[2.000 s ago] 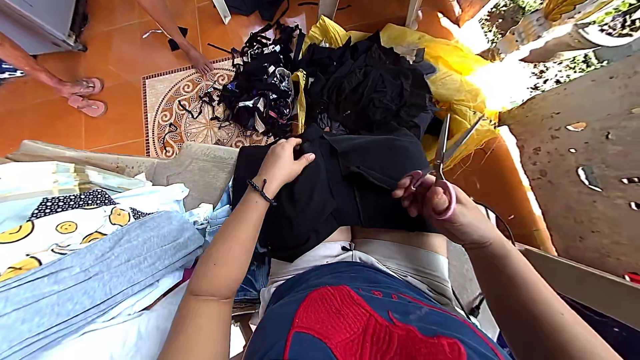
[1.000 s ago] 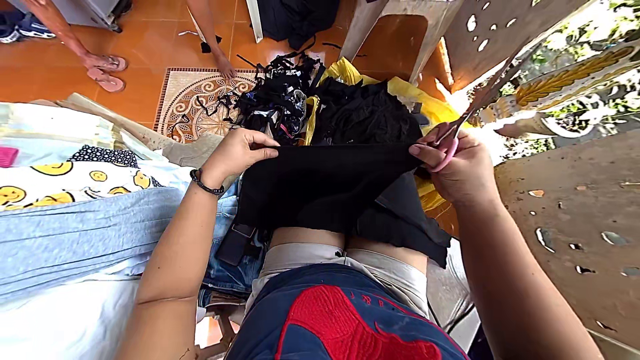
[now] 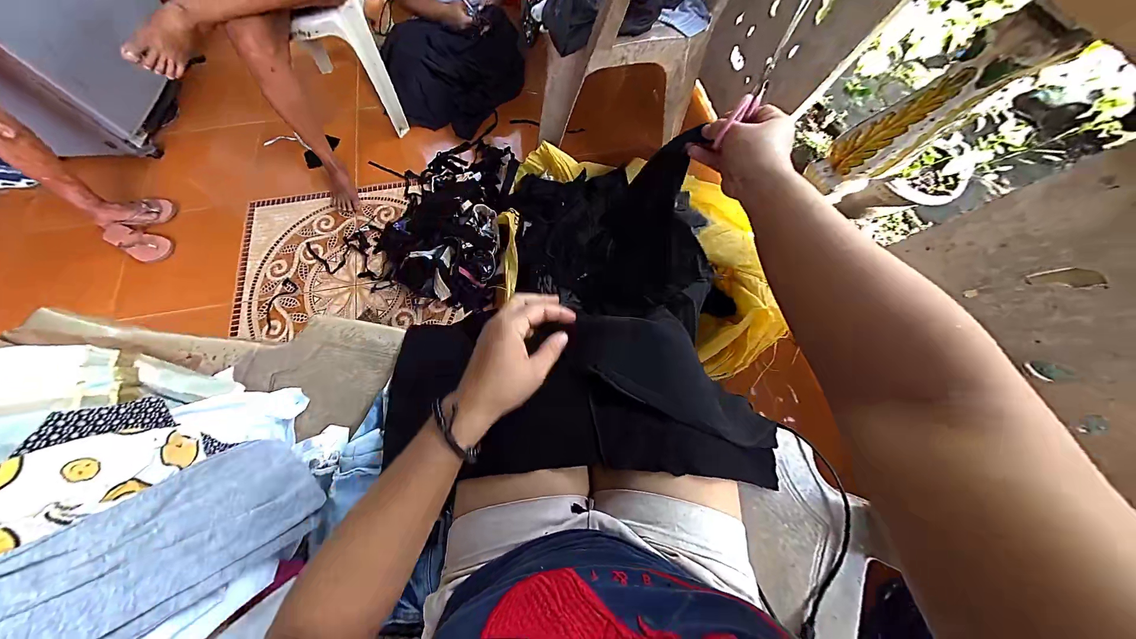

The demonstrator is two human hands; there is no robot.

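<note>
Black fabric lies across my lap. My left hand is over its upper edge with the fingers apart, holding nothing that I can see. My right hand is raised at the upper right and holds scissors with pink handles, their blades pointing away, together with a corner of a black cloth piece. That piece hangs down over a heap of black cloth in a yellow sack. Beside the sack is a pile of black scraps and strips.
Folded clothes are stacked at my left. A plastic chair stands beyond the sack, and a perforated panel is at the right. Other people's feet and legs rest on the tiled floor at the upper left.
My right hand has moved up and away from my lap, with the scissors and a cloth piece. My left hand has let go of the cloth edge it held. The view has shifted.
</note>
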